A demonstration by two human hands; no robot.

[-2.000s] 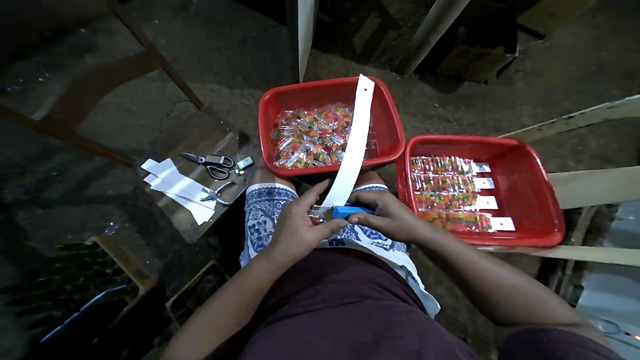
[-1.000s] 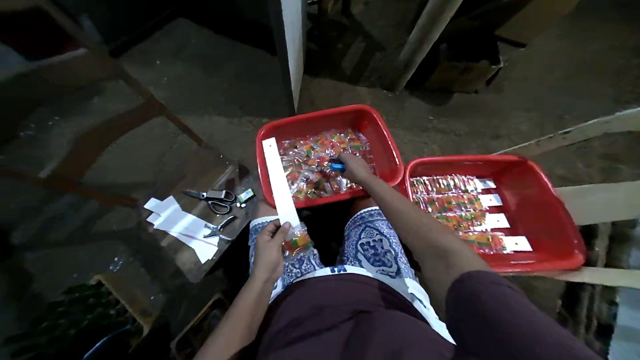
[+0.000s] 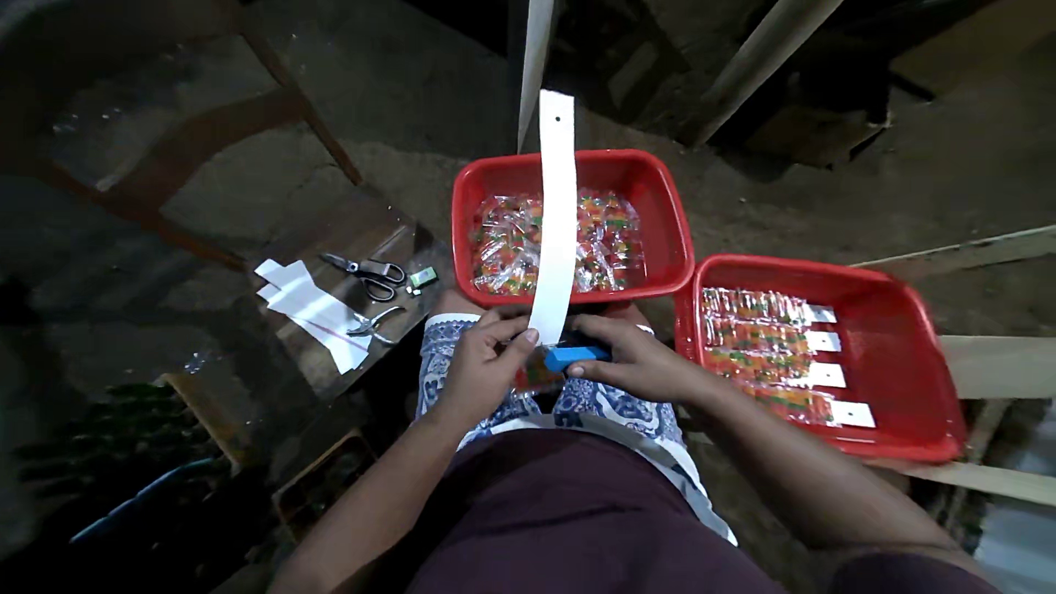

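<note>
My left hand (image 3: 488, 356) pinches the lower end of a long white paper strip (image 3: 558, 206), which has a small hole near its top and stands up across a red plastic basin (image 3: 683, 247). My right hand (image 3: 623, 355) grips a blue stapler-like tool (image 3: 576, 356) close beside the strip's lower end. Just under both hands, over the lap, a small clear packet of colourful sweets (image 3: 536, 378) shows partly; how it joins the strip is hidden by the fingers. Inside the basin lie many clear packets of red, green and orange sweets (image 3: 610, 239).
A second red basin (image 3: 907, 363) at the right holds several packet rows on white strips (image 3: 851, 413). On a wooden seat (image 3: 371, 214) at left lie scissors (image 3: 369, 274), pliers (image 3: 375, 323), white paper strips (image 3: 309, 305) and a small green box (image 3: 422, 278). Wooden bars stand beyond.
My right hand has come back from the packets in the near basin to my left hand at the lap, still with the blue tool. The white strip has shifted right and now crosses the basin's middle.
</note>
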